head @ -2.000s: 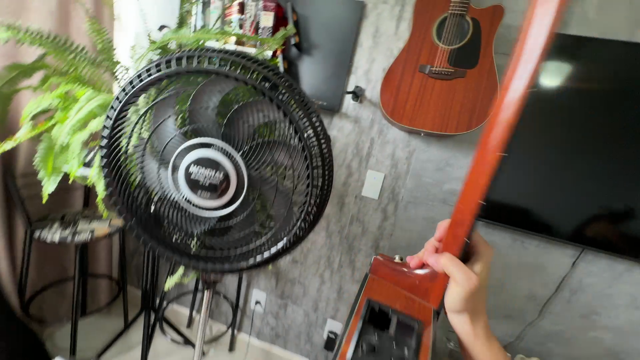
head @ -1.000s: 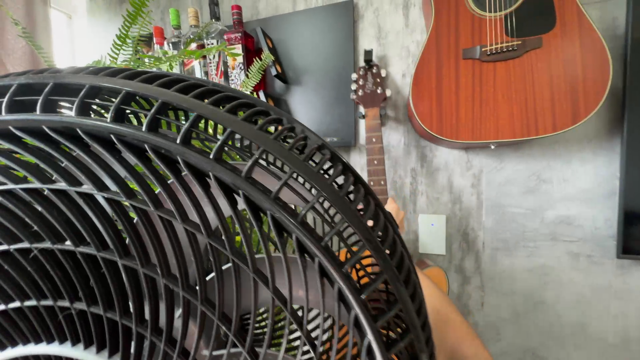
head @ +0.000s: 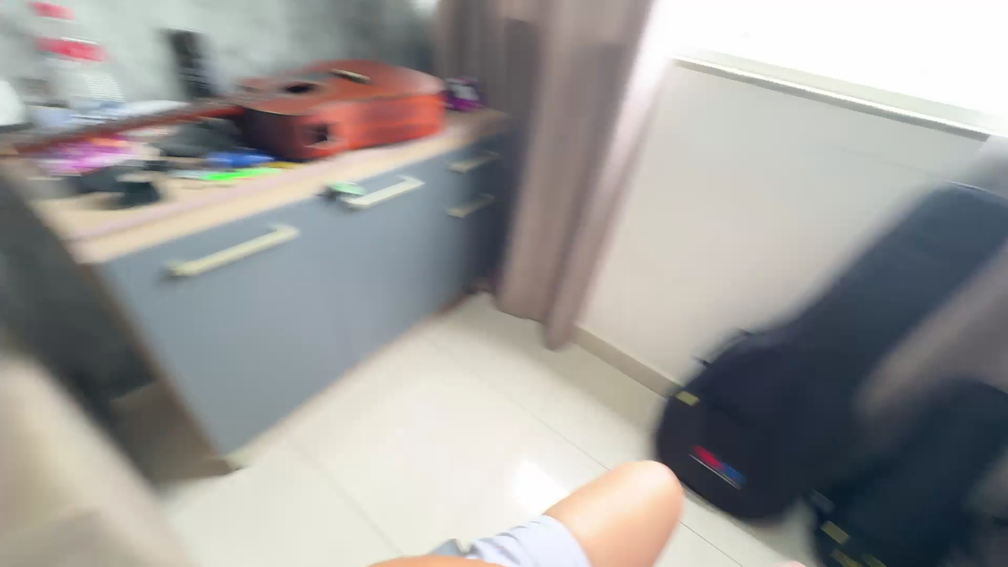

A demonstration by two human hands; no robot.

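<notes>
Neither of my hands shows clearly in this blurred view. A bare knee [head: 630,504] and the edge of light shorts [head: 535,545] appear at the bottom, with a strip of skin along the lower edge. An orange-brown acoustic guitar [head: 394,110] lies on its back on the cabinet top, its neck pointing left. Beside the neck are small items, among them a blue thing [head: 239,160] and a bright green thing [head: 236,174]. No hand is seen touching the guitar.
A grey cabinet [head: 315,291] with pale handles stands at left. Behind it hangs a brown curtain [head: 543,173]. Dark instrument bags [head: 787,378] lean by the white wall at right. A blurred beige surface [head: 63,488] fills the lower left corner.
The view has swung far away from the fan and the wall-hung guitar. The hand seen at a guitar neck in the earlier frames is out of sight.
</notes>
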